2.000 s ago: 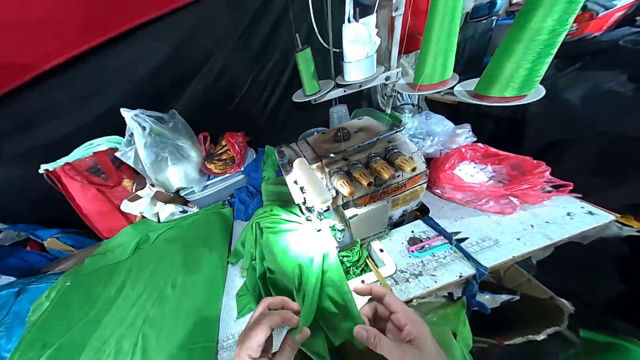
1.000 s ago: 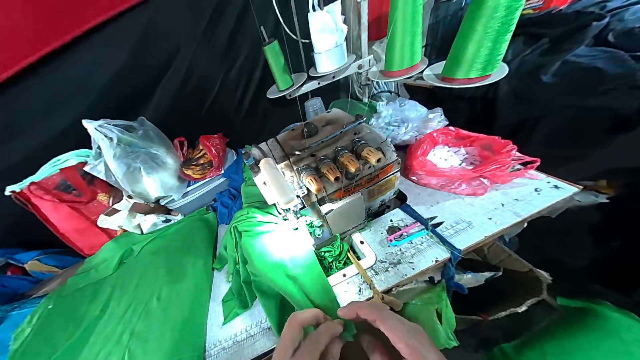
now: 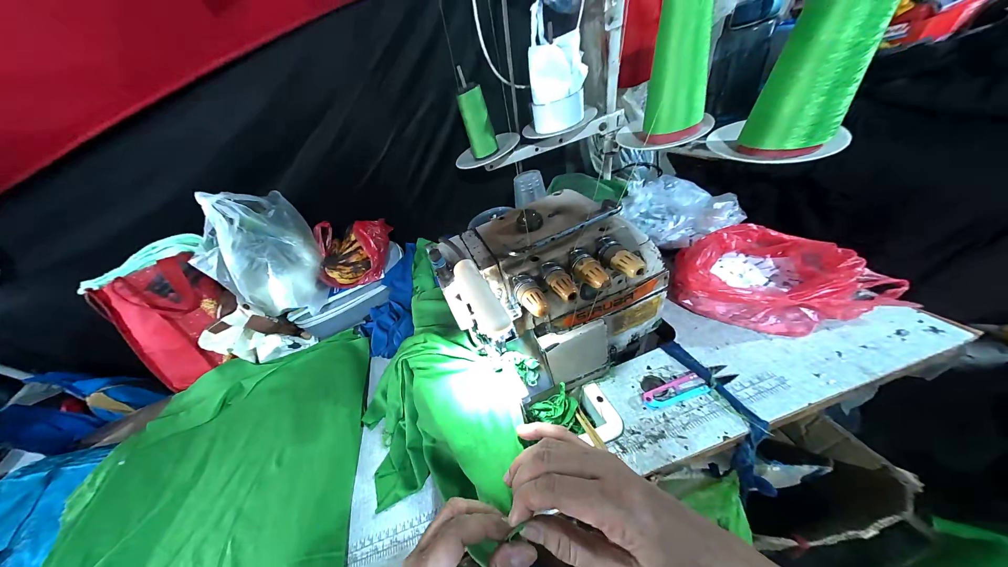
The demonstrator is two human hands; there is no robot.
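Note:
My left hand (image 3: 465,531) and my right hand (image 3: 579,492) meet at the bottom centre, their fingertips pinching the edge of a green fabric piece (image 3: 465,425). That fabric runs up under the needle area of a Siruba overlock sewing machine (image 3: 575,276), where a bright lamp lights it. Green trimmings (image 3: 555,409) lie bunched beside the machine's front, just beyond my right hand. Cones of green thread (image 3: 819,79) and a small green spool (image 3: 476,122) stand on the thread stand above. A larger green fabric piece (image 3: 228,457) is spread at the left.
Pink and blue thread snips (image 3: 677,391) lie on the white table (image 3: 835,370), right of the machine. A red plastic bag (image 3: 780,279) sits behind them. Bags and a red tote (image 3: 165,315) stand at the left. An open cardboard box (image 3: 850,488) is below the table's right edge.
My hands were apart two seconds ago, with the fingers spread; they have come together on the fabric edge. The fabric below the lamp now lies smoother.

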